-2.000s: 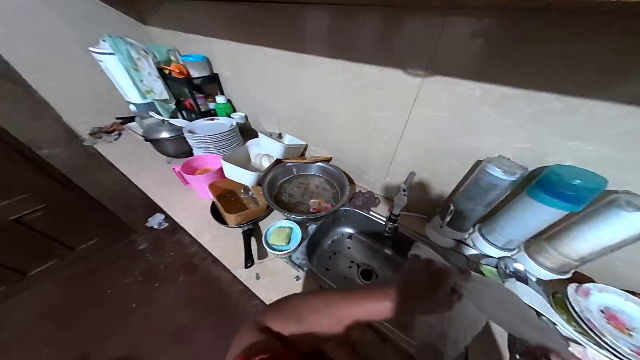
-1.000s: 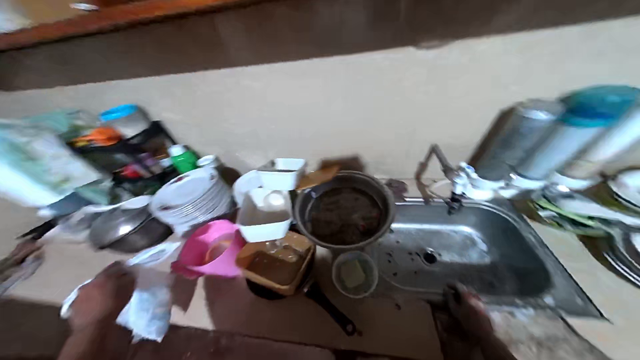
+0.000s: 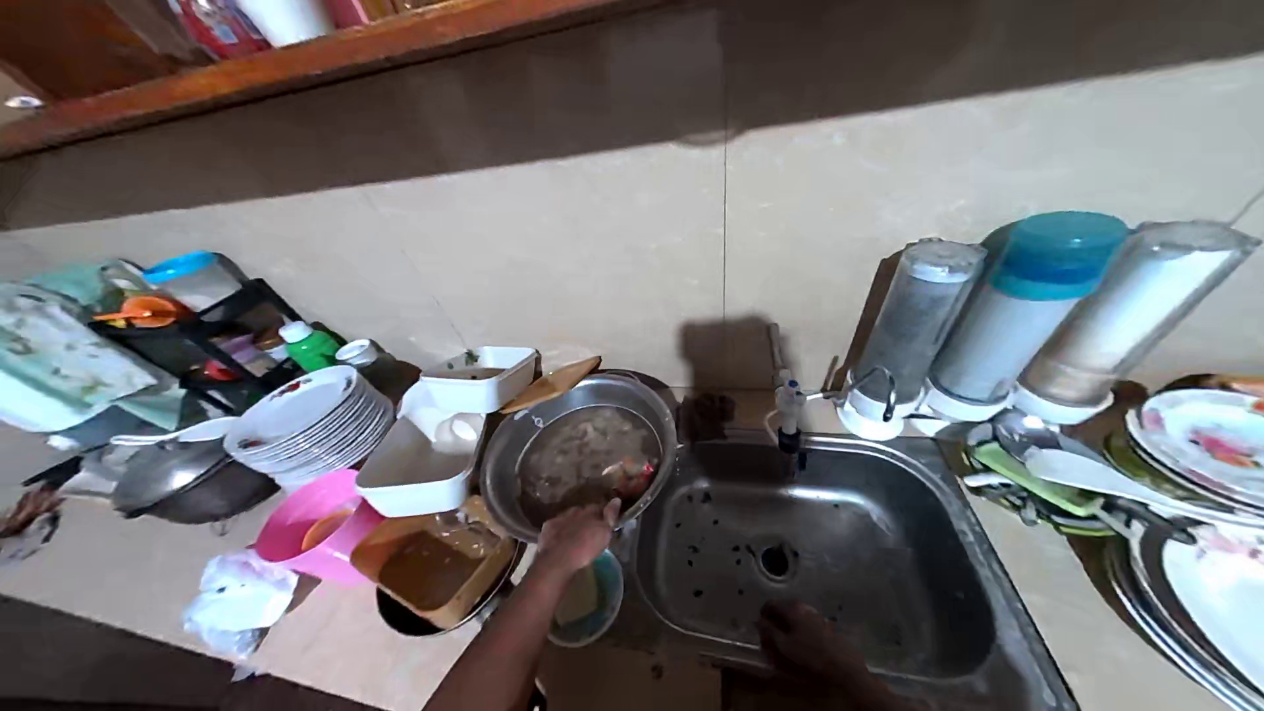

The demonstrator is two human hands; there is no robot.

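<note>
My left hand [image 3: 578, 535] grips the near rim of a metal basin [image 3: 502, 484] that holds murky water with some solid bits in it. The basin stands on the counter, left of the stainless steel sink [image 3: 928, 592]. Low over the sink's near edge is my right hand [image 3: 798, 632], dark and blurred; whether its fingers are closed is not clear. A small bowl with a sponge [image 3: 581, 597] lies partly behind my left forearm. Dark bits are scattered on the sink floor near the drain [image 3: 776, 561]. The faucet [image 3: 789, 410] stands behind the sink.
Left of the basin are white containers [image 3: 415, 474], a brown tub [image 3: 434, 573] on a pan, a pink container [image 3: 316, 523], stacked plates [image 3: 306, 425], a pot [image 3: 193, 479] and a plastic bag [image 3: 237, 597]. Right of the sink are dispensers [image 3: 1017, 306], utensils [image 3: 1047, 464] and plates [image 3: 1205, 444]. A wooden shelf [image 3: 375, 54] hangs above.
My left hand has moved right, from beside the plastic bag to the basin's rim. The bag it was touching now lies on the counter. The view has shifted.
</note>
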